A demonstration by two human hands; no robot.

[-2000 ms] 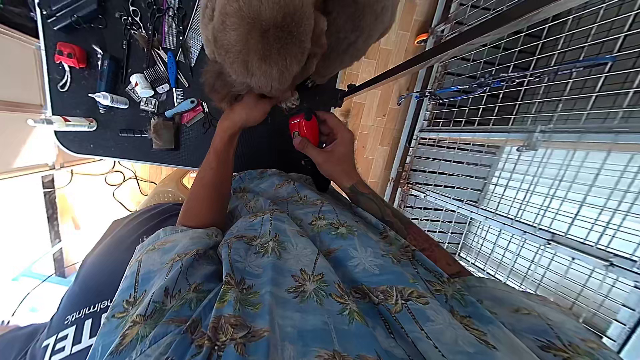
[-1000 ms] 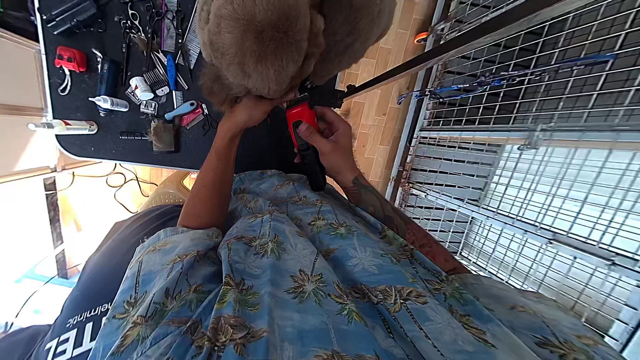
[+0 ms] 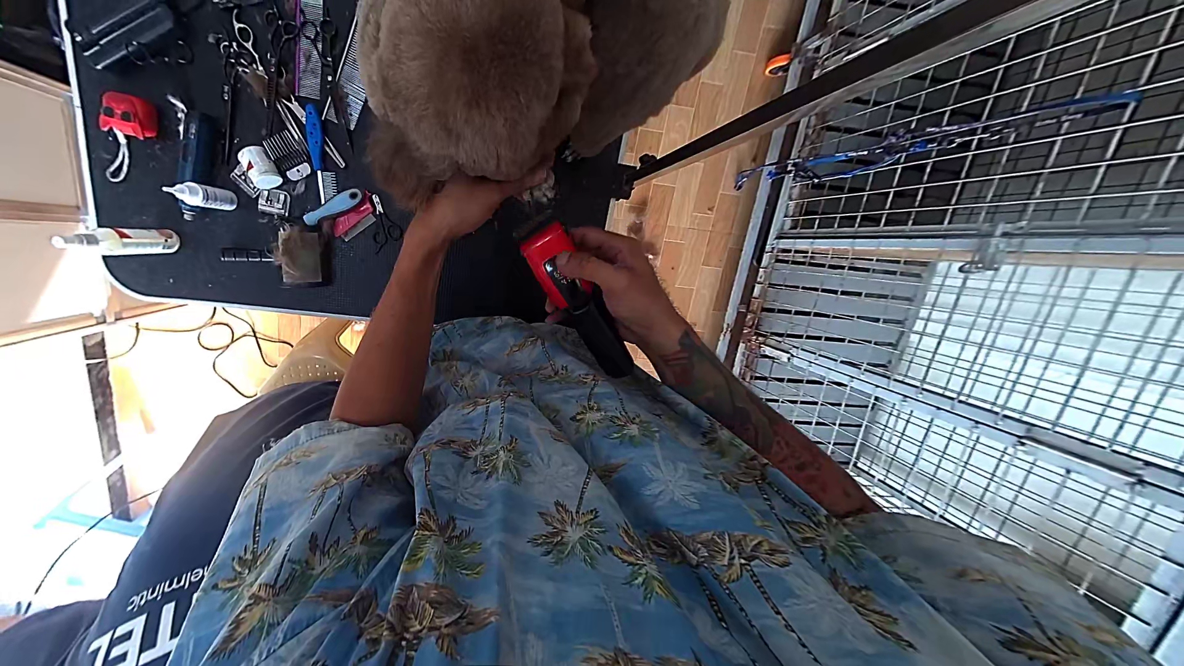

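A brown, curly-coated dog (image 3: 472, 83) is at the top of the view, over the black grooming table (image 3: 361, 277). Under its fur, my left hand (image 3: 476, 208) is closed around what looks like a paw (image 3: 538, 190), though the fur and my fingers hide most of the grip. In my right hand (image 3: 615, 277) is a red and black electric hair clipper (image 3: 551, 264). Its blade end points up toward the paw, close to it; whether they touch I cannot tell.
Scissors (image 3: 245, 42), a blue-handled comb (image 3: 315, 139), a slicker brush (image 3: 301, 254), a white bottle (image 3: 202, 196) and a red dispenser (image 3: 128, 115) lie on the table's left part. A metal arm (image 3: 740, 129) slants beside wire cages (image 3: 925, 213) at right. A cable (image 3: 222, 342) lies on the floor.
The clipper has turned in my right hand, from roughly sideways to pointing up toward the paw, and its black lower part now shows. My left hand has stayed at about the same place.
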